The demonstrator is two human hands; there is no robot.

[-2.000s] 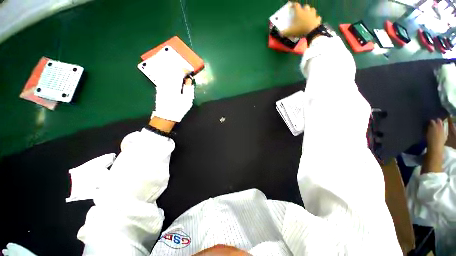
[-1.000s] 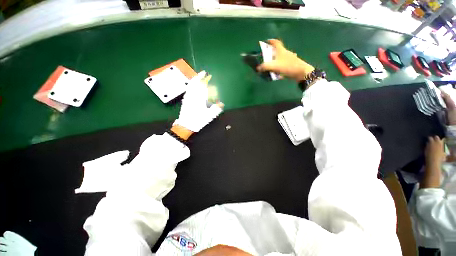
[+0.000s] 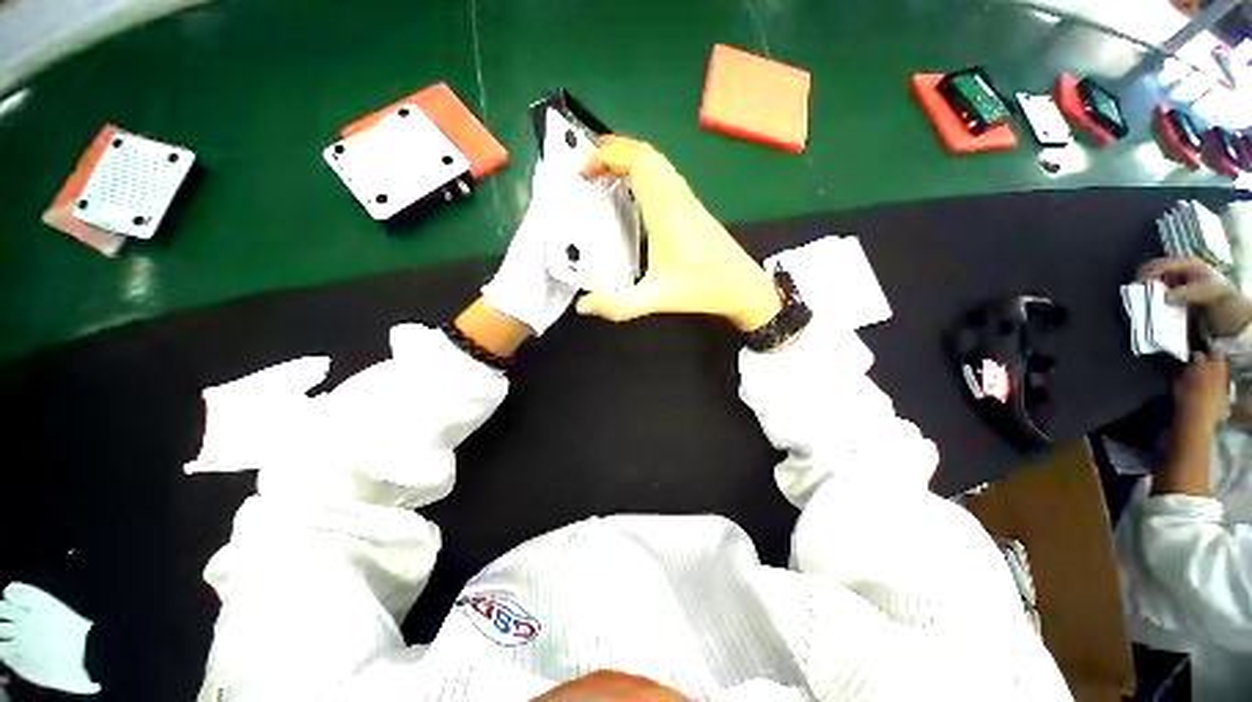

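My left hand (image 3: 533, 261), in a white glove, and my bare right hand (image 3: 673, 247) together hold a unit (image 3: 604, 226) over the front edge of the belt. The unit is tilted, with a white cover bearing dark dots and a black housing edge at its top. My left hand is on its left side, my right fingers and thumb on its right. Left of it, a closed unit (image 3: 397, 162) lies cover-up, partly on a red-orange pad (image 3: 474, 133). Another closed unit (image 3: 135, 184) lies at the far left.
An empty orange pad (image 3: 757, 98) and open housings (image 3: 976, 100) are on the green belt. A cover stack (image 3: 849, 274), black strap-like item (image 3: 1013, 368) and glove (image 3: 261, 407) lie on the black surface. A carton (image 3: 1064, 549) and another person's hands (image 3: 1197, 291) are at right.
My right hand has brought the unit left and nearer, off the belt's middle. My left hand has left the closed unit and now holds this one too. The orange pad is bare.
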